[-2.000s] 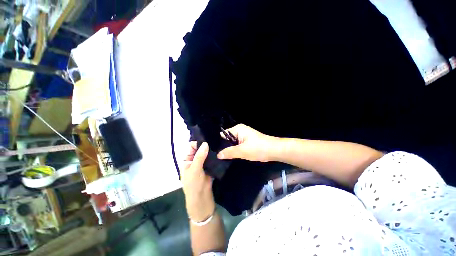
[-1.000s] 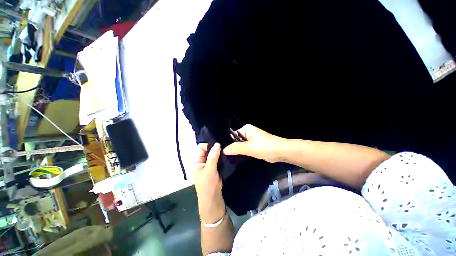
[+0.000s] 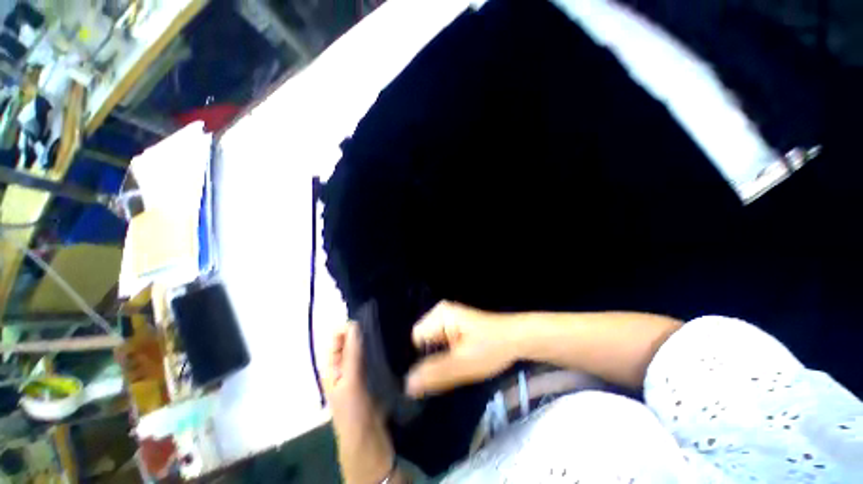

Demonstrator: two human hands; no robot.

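A large black garment (image 3: pixel 511 189) covers the middle of the white table. My left hand (image 3: pixel 350 392), blurred, holds a greyer black end of the cloth (image 3: pixel 377 354), likely a cuff, at the garment's lower left edge. My right hand (image 3: pixel 464 345) is just right of it with curled fingers. The dark thread snips seen in it before are hidden or lost in blur, with only a dark trace between thumb and fingers. A thin black cord (image 3: pixel 313 284) hangs off the garment onto the table.
A dark phone (image 3: pixel 209 333) lies at the table's left side, below papers and a blue-edged folder (image 3: pixel 170 222). A white and yellow-green round object (image 3: pixel 52 392) is beyond the left edge. More dark cloth (image 3: pixel 748 66) lies at the far right, past a white strip.
The view has shifted, so table and garment sit lower. Both hands remain at the dark cloth end, which now stands up between them. The snips' tips no longer show clearly.
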